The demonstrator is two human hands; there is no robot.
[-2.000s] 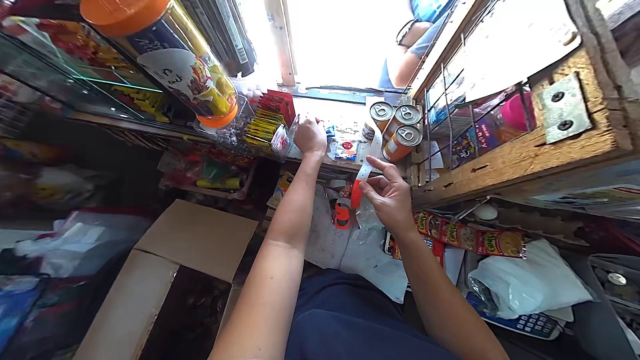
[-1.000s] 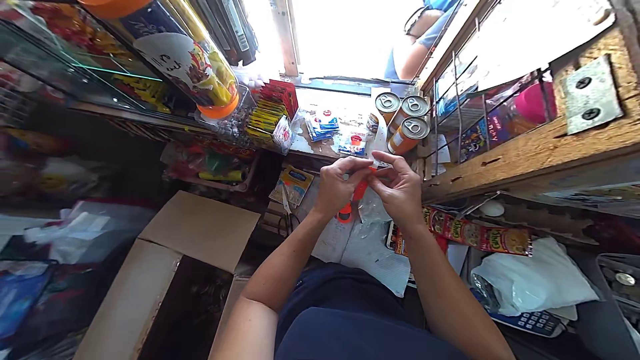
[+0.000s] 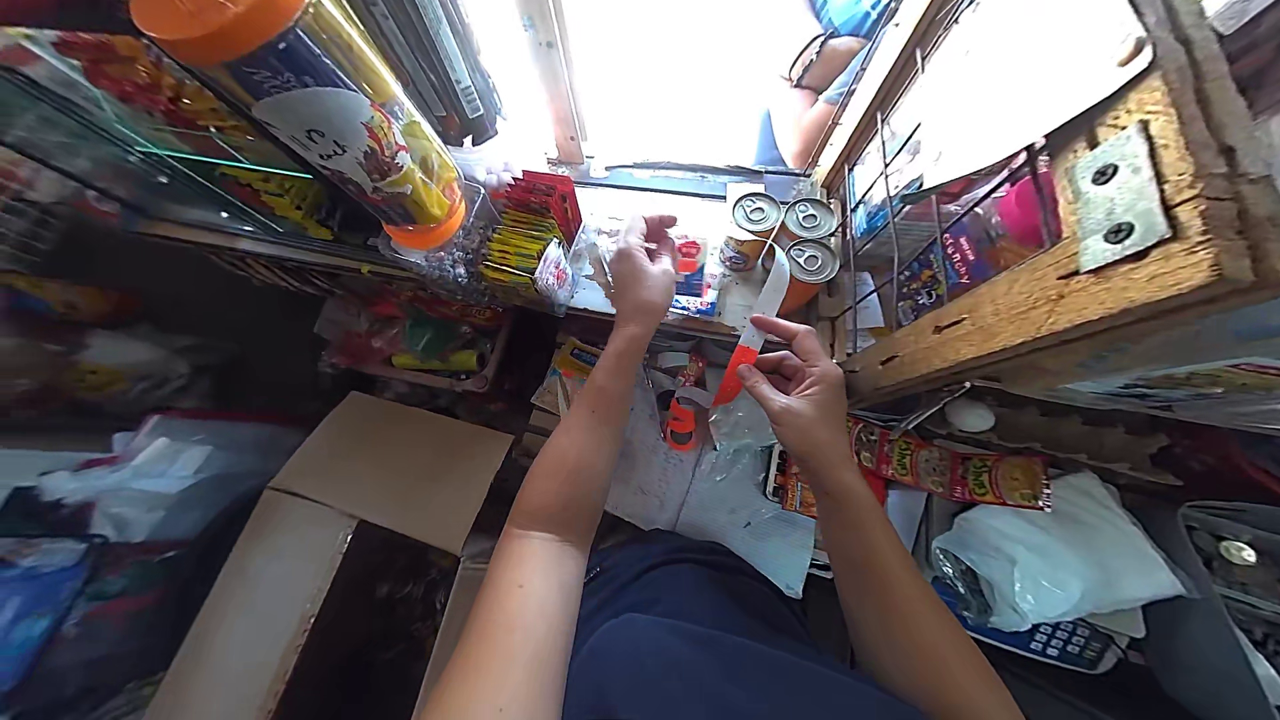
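Note:
My right hand (image 3: 800, 390) pinches a strip of orange and white tape (image 3: 738, 368) between thumb and fingers; its white upper end curls up by the cans, and its lower part trails to an orange coil above the papers. My left hand (image 3: 643, 268) is over the counter, fingers curled, beside small blue-and-white packets (image 3: 692, 300); whether it holds anything cannot be told. Several drink cans (image 3: 808, 262) stand close together right of the packets. Left of my left hand are yellow sachets (image 3: 518, 250) and red sachets (image 3: 548, 200).
A tall jar with orange lids (image 3: 370, 130) stands at upper left. An open cardboard box (image 3: 390, 470) lies below left. Wire mesh in a wooden frame (image 3: 1040, 270) borders the right. A white plastic bag (image 3: 1060, 550) lies over a calculator (image 3: 1070, 640). A person's arm (image 3: 825, 70) shows beyond the counter.
My hands were together at the tape one second ago; now they are apart. My left hand has moved up and left to the counter, and my right hand keeps the tape.

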